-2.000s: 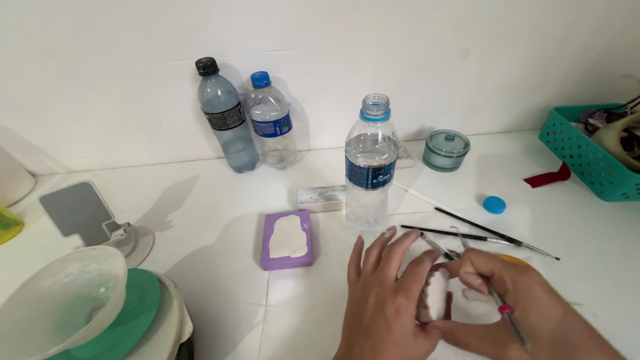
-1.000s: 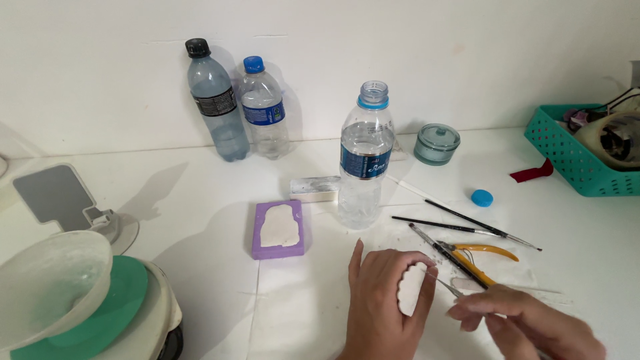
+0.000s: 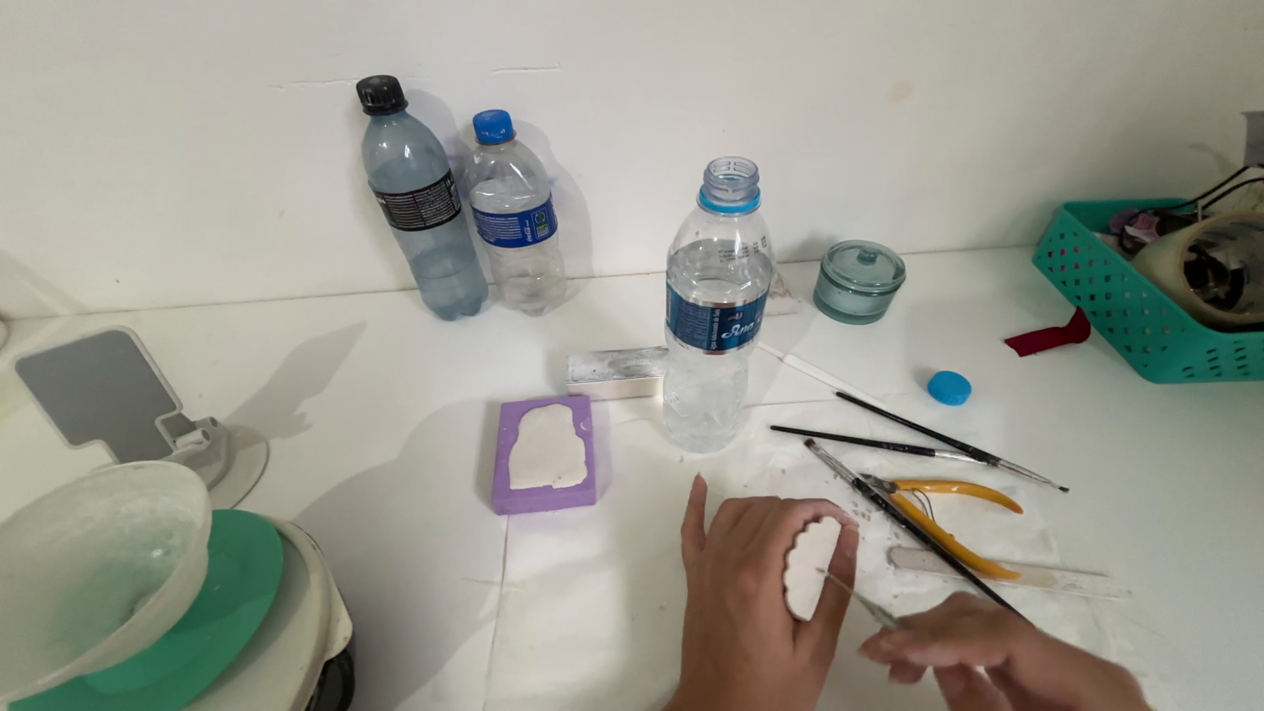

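My left hand (image 3: 755,592) grips a small white scalloped piece (image 3: 812,570), perhaps plaster or clay, between thumb and fingers, on edge above the white surface. From the right, my right hand (image 3: 987,647) holds a thin metal pointed tool (image 3: 869,602), its tip at the piece's face. Beyond my left hand stands an uncapped plastic water bottle (image 3: 713,326). A purple mold (image 3: 545,502) filled with white material lies to the left of that bottle. Yellow-handled pliers (image 3: 973,563) and a dark-handled brush (image 3: 913,523) lie crossed beyond my right hand.
Two capped bottles (image 3: 420,232) lean against the back wall. A lidded glass jar (image 3: 859,286), a blue cap (image 3: 949,387) and more brushes (image 3: 908,425) sit at the right, near a green basket (image 3: 1165,341). A translucent bowl (image 3: 94,573) and a gray stand (image 3: 99,395) are at left.
My right hand has drawn back to the right from around the piece, uncovering the pliers. The reddish-handled tool seen in it two seconds ago now shows only its metal end.
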